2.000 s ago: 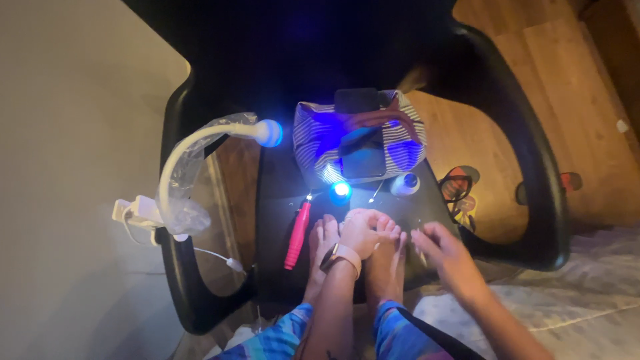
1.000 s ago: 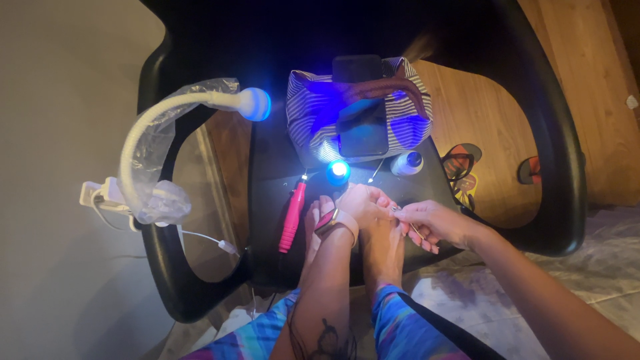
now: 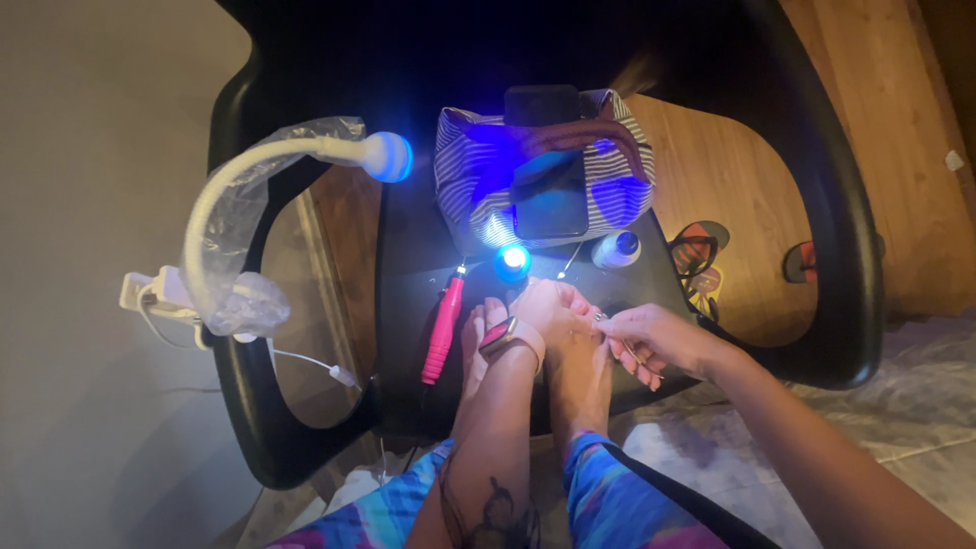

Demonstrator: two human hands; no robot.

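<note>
My left hand (image 3: 550, 306), a smartwatch (image 3: 499, 337) on its wrist, lies over the toes of my right foot (image 3: 581, 374) and grips them. On the outer side of that foot, my right hand (image 3: 639, 337) holds a thin metal nail tool (image 3: 634, 355), seemingly a nipper or scissors, its tip at the toes. The left foot (image 3: 474, 343) rests alongside, partly behind the left forearm. Left of the feet lies a pink handheld nail drill (image 3: 444, 329). Ahead of my left hand are a lit blue lamp (image 3: 512, 261), a thin metal tool (image 3: 569, 261) and a small white bottle (image 3: 616, 250).
A striped pouch (image 3: 469, 171) with a dark phone (image 3: 549, 206) on it stands on the black chair seat (image 3: 404, 229). A plastic-wrapped gooseneck lamp (image 3: 200, 221) arches over the left armrest (image 3: 252, 435). Flip-flops (image 3: 698, 248) lie on the wood floor beyond the right armrest (image 3: 854, 305).
My right hand was apart from the right foot two seconds ago; it has moved left to the toes. My left hand stays at the toes.
</note>
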